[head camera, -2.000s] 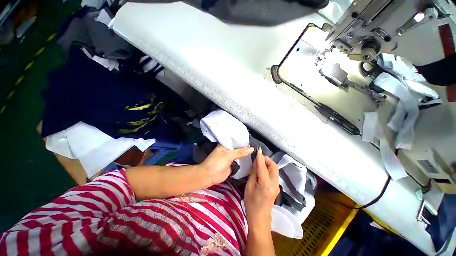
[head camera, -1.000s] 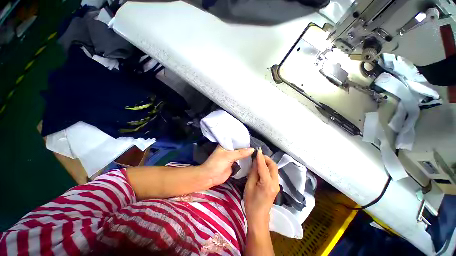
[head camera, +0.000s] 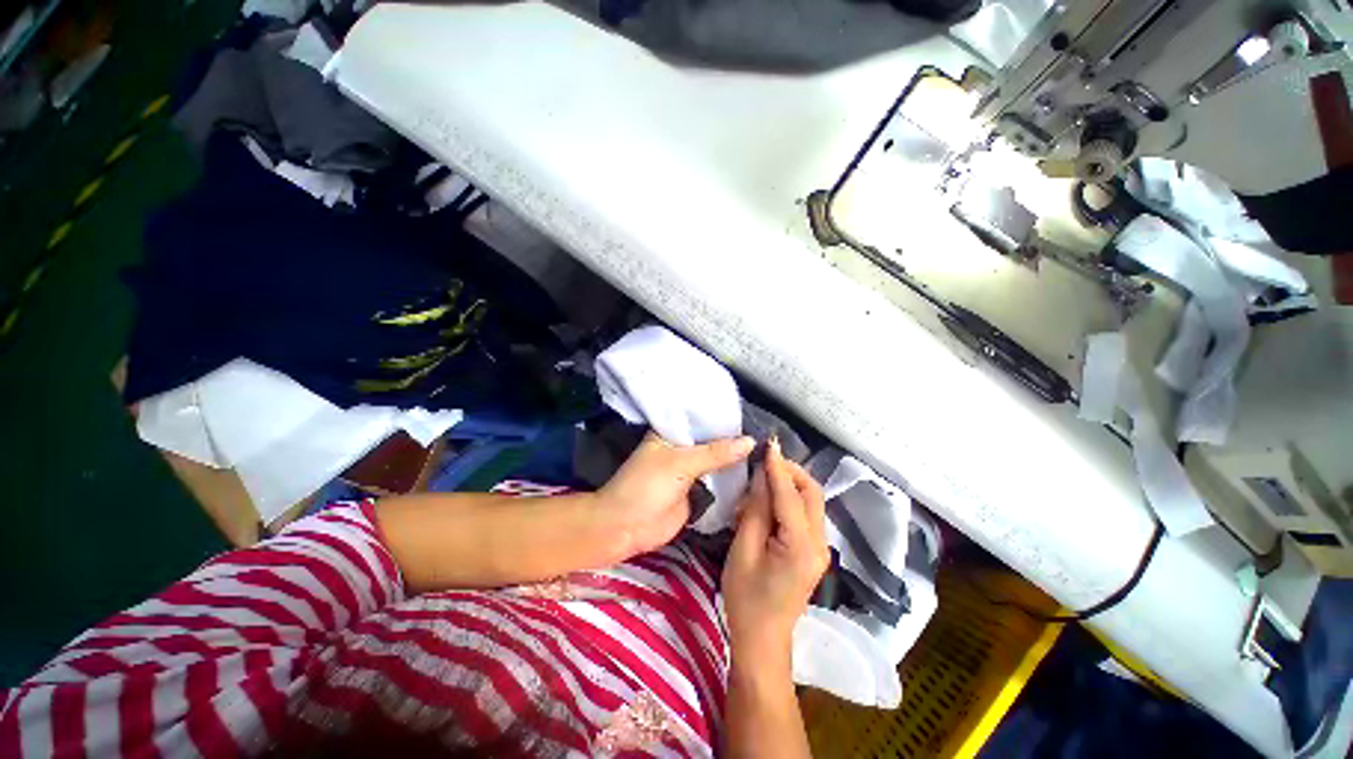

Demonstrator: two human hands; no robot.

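Observation:
A grey garment piece (head camera: 876,571) with white lining (head camera: 668,378) lies bunched in the lap, against the front edge of the table. My left hand (head camera: 653,489) grips it, thumb and finger pinching near its edge. My right hand (head camera: 776,534) pinches a small dark edge of the piece close to my left fingertips. Whether my right hand also holds a small tool cannot be told.
The white table edge (head camera: 712,319) runs diagonally above the hands. A sewing machine (head camera: 1068,148) with hanging white strips (head camera: 1209,349) stands at the right. A yellow crate (head camera: 950,667) is below the table. Navy garments (head camera: 282,297) and a cardboard box (head camera: 208,497) are at the left.
The right hand's fingers have shifted very slightly at the pinched edge. The left hand and the cloth look almost unchanged.

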